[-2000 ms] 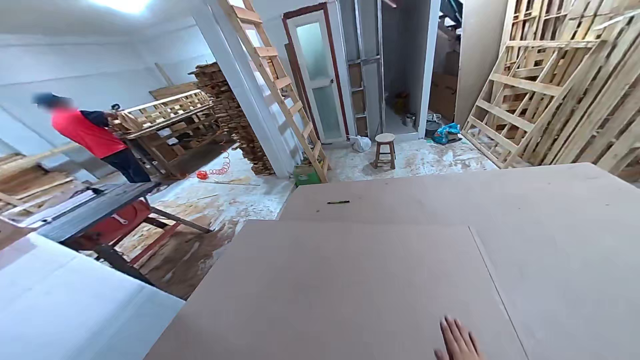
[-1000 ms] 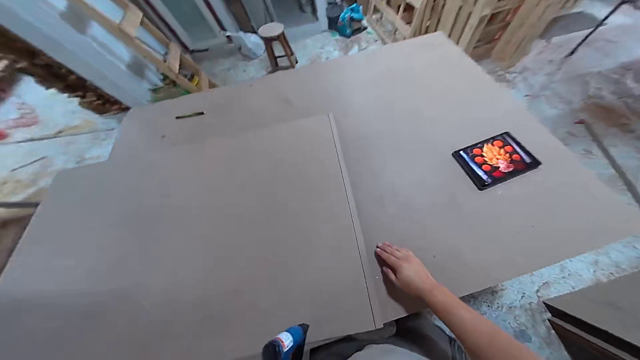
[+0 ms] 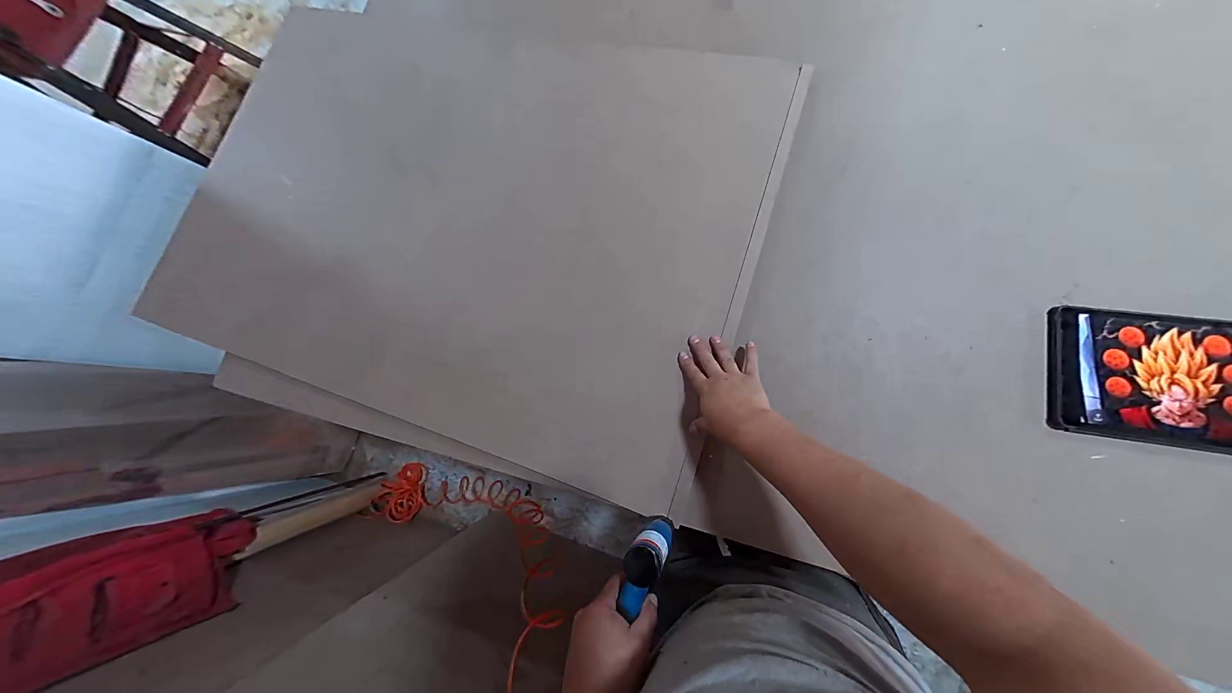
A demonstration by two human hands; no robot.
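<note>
A smaller brown fiberboard panel (image 3: 481, 250) lies on a larger board (image 3: 943, 231), with a thin line drawn along its right edge. My right hand (image 3: 729, 390) rests flat over that edge, fingers spread, holding nothing. At the bottom, my left hand (image 3: 611, 626) is closed around a blue and black pneumatic tool (image 3: 645, 568), whose head is at the panel's near corner, by the end of the line. An orange coiled air hose (image 3: 491, 493) hangs below the board, left of the tool; where it joins the tool is hidden.
A tablet (image 3: 1141, 377) with a lit picture lies on the large board at right. At lower left are a red fabric bag (image 3: 115, 587) and a wooden piece (image 3: 308, 520). A red and black metal frame (image 3: 154, 87) stands at upper left, beside a pale blue sheet (image 3: 87, 221).
The view has swung down and left. The blue tool, partly visible a second ago, now shows with my left hand around it. My right hand still lies near the line.
</note>
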